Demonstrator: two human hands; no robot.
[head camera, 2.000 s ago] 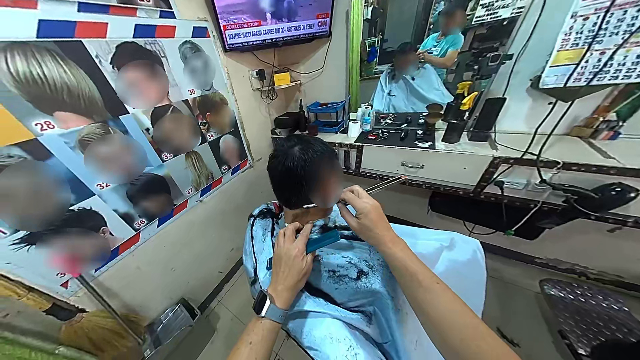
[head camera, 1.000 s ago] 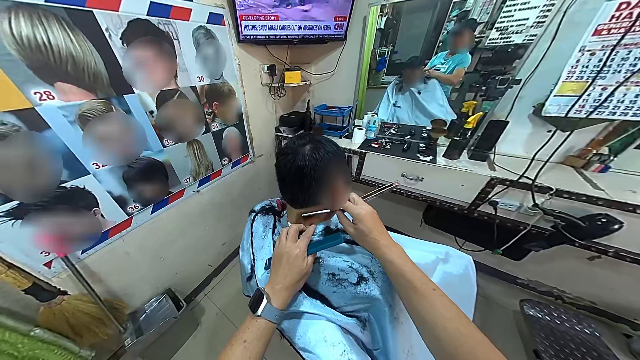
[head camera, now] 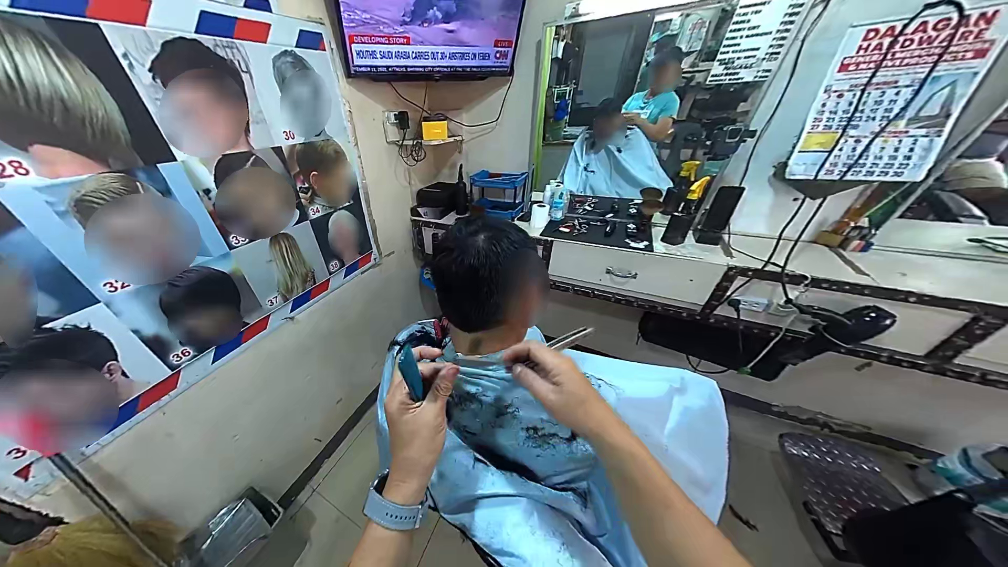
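A person with short dark hair (head camera: 480, 272) sits under a light blue barber's cape (head camera: 512, 441) strewn with cut hair. My left hand (head camera: 419, 398), a watch on its wrist, holds a teal comb (head camera: 409, 372) upright at the palm, behind the person's shoulder. My right hand (head camera: 551, 382) is closed around a pair of thin metal scissors (head camera: 568, 339), whose handle end seems to stick out beyond the fingers. Both hands are near the cape's neckline, below the nape. Whether the fingertips pinch the cape cannot be told.
Ahead stands a counter with a drawer (head camera: 622, 272), a black mat with tools (head camera: 602, 228) and a mirror (head camera: 614, 118). A hair dryer (head camera: 862, 323) hangs at the right. A haircut poster (head camera: 236, 189) covers the left wall. A seat (head camera: 835, 480) stands at the lower right.
Both hands have moved from beside the person's jaw down and back to the neckline. The comb, earlier lying level under the jaw, now stands upright in my left hand.
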